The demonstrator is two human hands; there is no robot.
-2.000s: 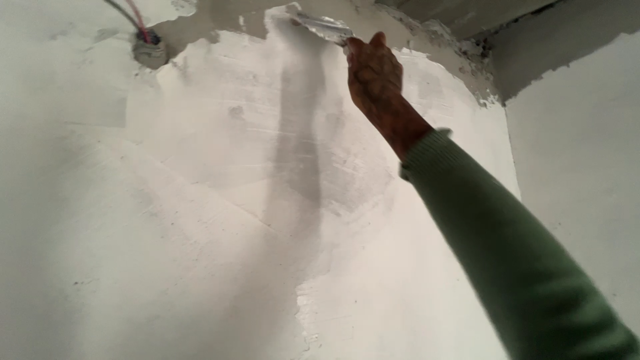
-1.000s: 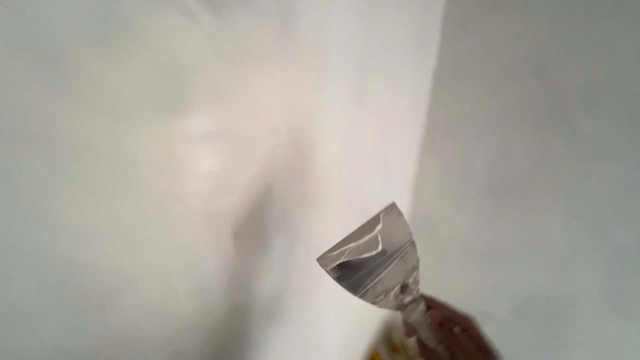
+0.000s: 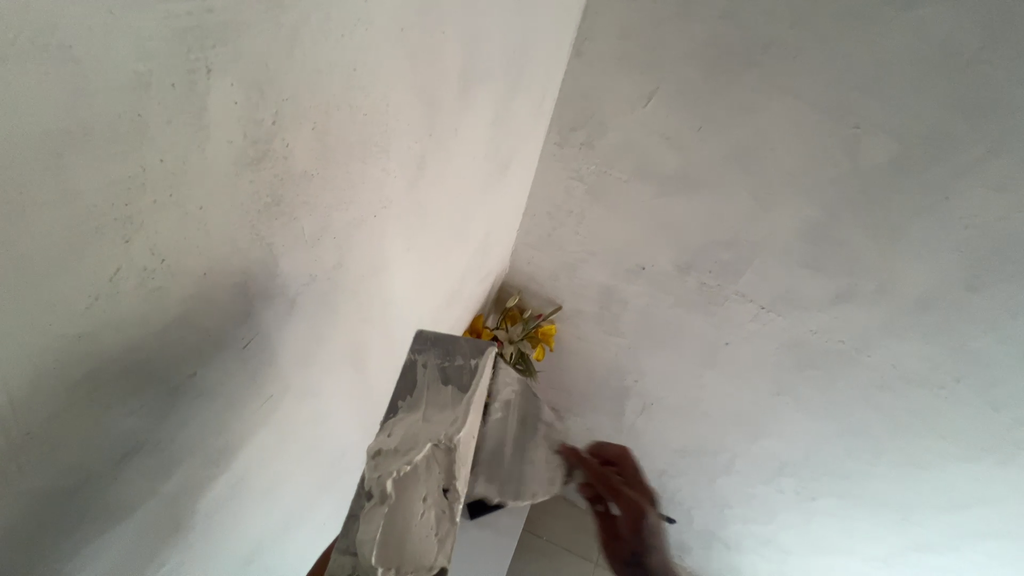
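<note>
A rectangular steel plastering trowel [image 3: 452, 368] lies face up at the lower middle, bearing a thick heap of wet off-white putty [image 3: 412, 496]. Only a sliver of my left hand [image 3: 322, 558] shows at the bottom edge, under the trowel; its grip is hidden. My right hand [image 3: 620, 496], slightly blurred, holds a wide putty knife [image 3: 520, 436] by its handle. The knife's blade, smeared with putty, is against or very near the trowel's right edge.
Two putty-coated walls, the left one [image 3: 336, 200] and the right one [image 3: 760, 240], meet in a corner. Yellow and white flowers [image 3: 520, 332] stand low in that corner. Floor tiles [image 3: 556, 532] and a white surface [image 3: 492, 544] show below.
The view has swung down from the upper wall. My right hand has come down from the wall's top with the putty knife, now beside the trowel, which has come into view.
</note>
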